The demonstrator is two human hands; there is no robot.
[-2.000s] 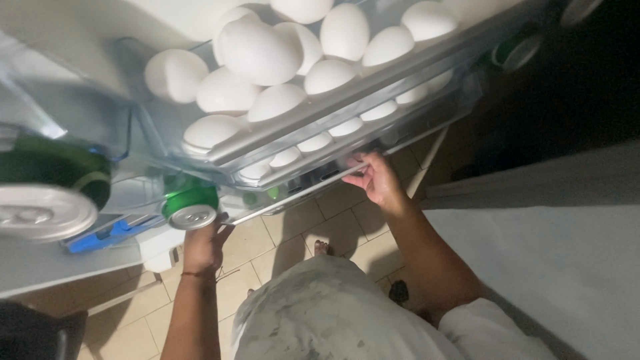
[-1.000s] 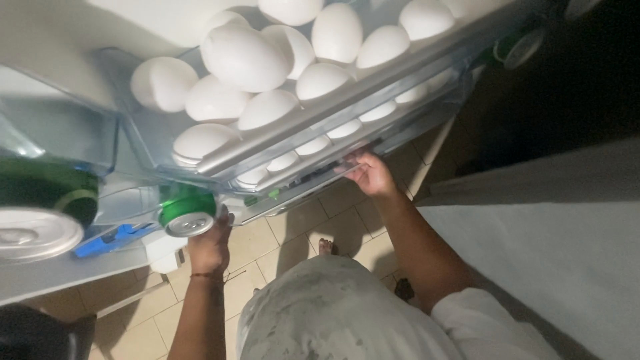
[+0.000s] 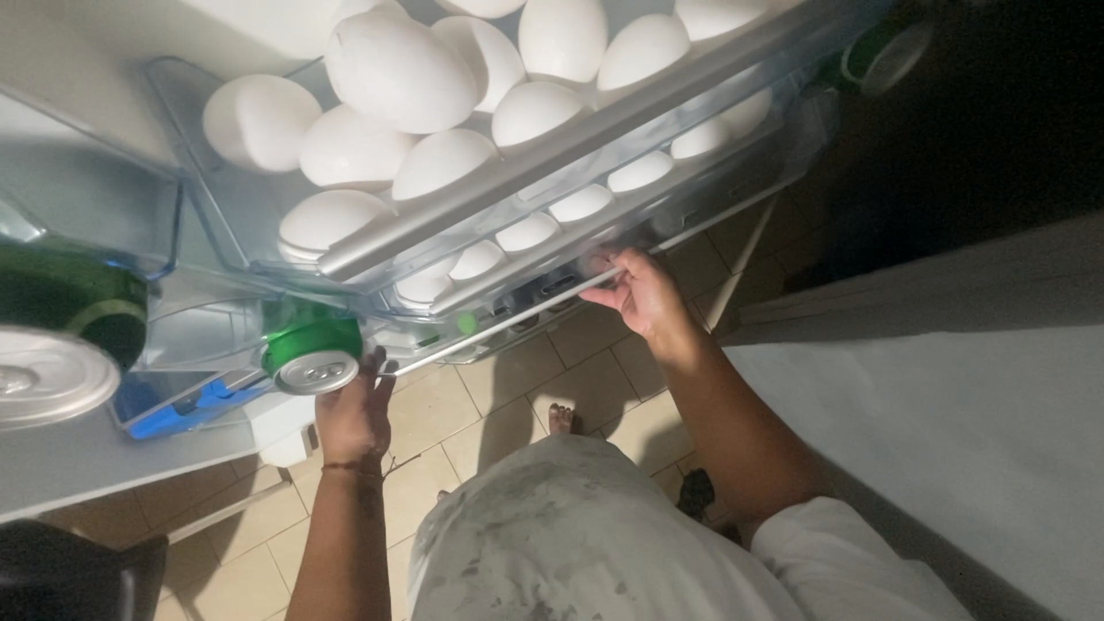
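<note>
White eggs (image 3: 401,73) are heaped in a clear plastic refrigerator door bin, whose grey rim (image 3: 535,155) crosses the upper view. Beneath it, a lower row of eggs (image 3: 582,203) shows through clear plastic. My right hand (image 3: 636,289) grips the thin pale front rail (image 3: 509,321) of a lower shelf or bin between thumb and fingers. At the rail's other end is my left hand (image 3: 358,410), its fingers beside the rail and partly hidden behind a green can (image 3: 312,349); its grip is not clear.
A larger green can (image 3: 60,336) stands at the far left, near a blue plastic item (image 3: 194,410). The tiled floor (image 3: 423,483) and a bare foot (image 3: 561,419) show below. A dark object (image 3: 78,569) is at lower left, and a pale grey surface (image 3: 949,431) lies at right.
</note>
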